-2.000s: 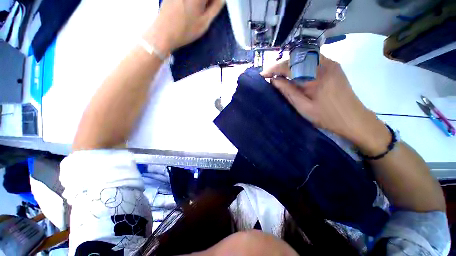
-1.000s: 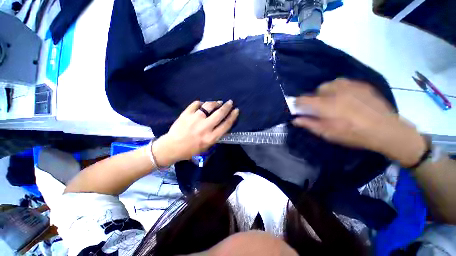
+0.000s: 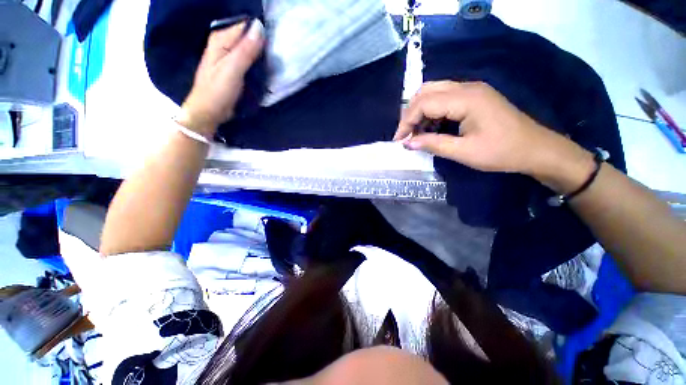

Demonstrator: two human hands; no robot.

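Note:
A dark navy garment panel [image 3: 331, 109] lies across the white table on the left, with a pale grey-white cloth piece [image 3: 323, 45] over part of it. My left hand [image 3: 226, 68] holds the dark cloth at the upper left, fingers curled. Another dark navy panel [image 3: 519, 68] spreads to the right and hangs over the front edge. My right hand [image 3: 466, 124] pinches the cloth edge between thumb and index finger, below the presser foot [image 3: 408, 21]. The foot is at the top of the picture, small, and its contact with the cloth is unclear.
The measuring tape [image 3: 338, 184] runs along the table's front edge. Red and blue thread snips [image 3: 662, 120] lie at the right. The grey cylindrical attachment [image 3: 474, 7] is at the top. Blue containers and pale cloth are below the edge. A grey machine part [image 3: 30, 56] stands at far left.
My left hand has moved up and left from the front edge and grasps cloth. Pale cloth now lies nearer the foot. My right hand has moved slightly left and up, pinching the edge.

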